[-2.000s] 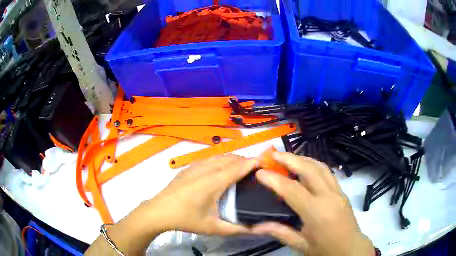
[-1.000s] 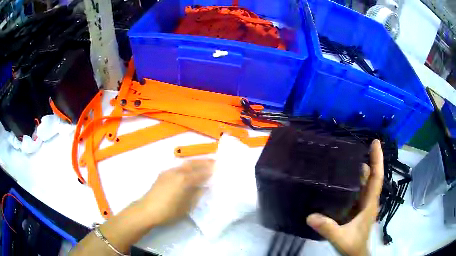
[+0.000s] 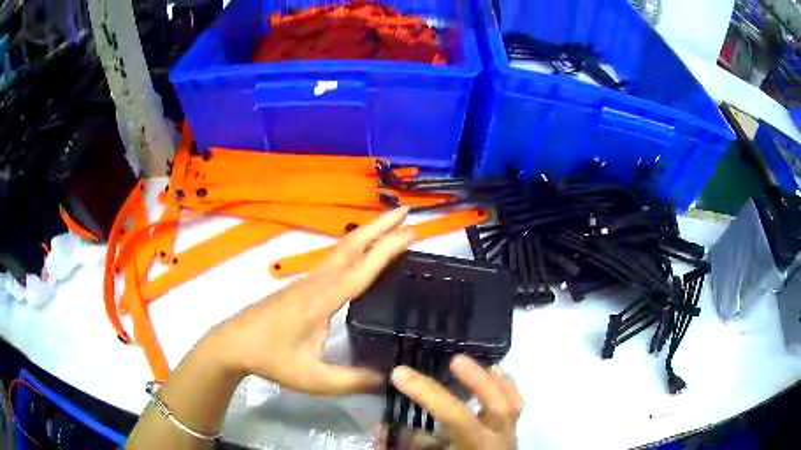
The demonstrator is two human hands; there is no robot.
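Note:
A black power bank stands on the table in front of me, with pale plug tips in its top face. Several black charging cables hang from its near side. My left hand is spread around its left side, thumb at the near edge and fingertips at the back left corner. My right hand is at the near side, fingers over the hanging cables; its lower part is blurred and cut off by the frame's bottom edge. Orange carry straps lie behind and to the left.
A heap of black cables lies on the right. A blue tote with orange-red straps and a blue tote with cables stand behind. A metal post rises at back left, beside dark units. A grey sheet stands at right.
The power bank has gone from being held up at the right to standing nearer the middle, end face up. My left hand has come to its left side, my right hand to the cables.

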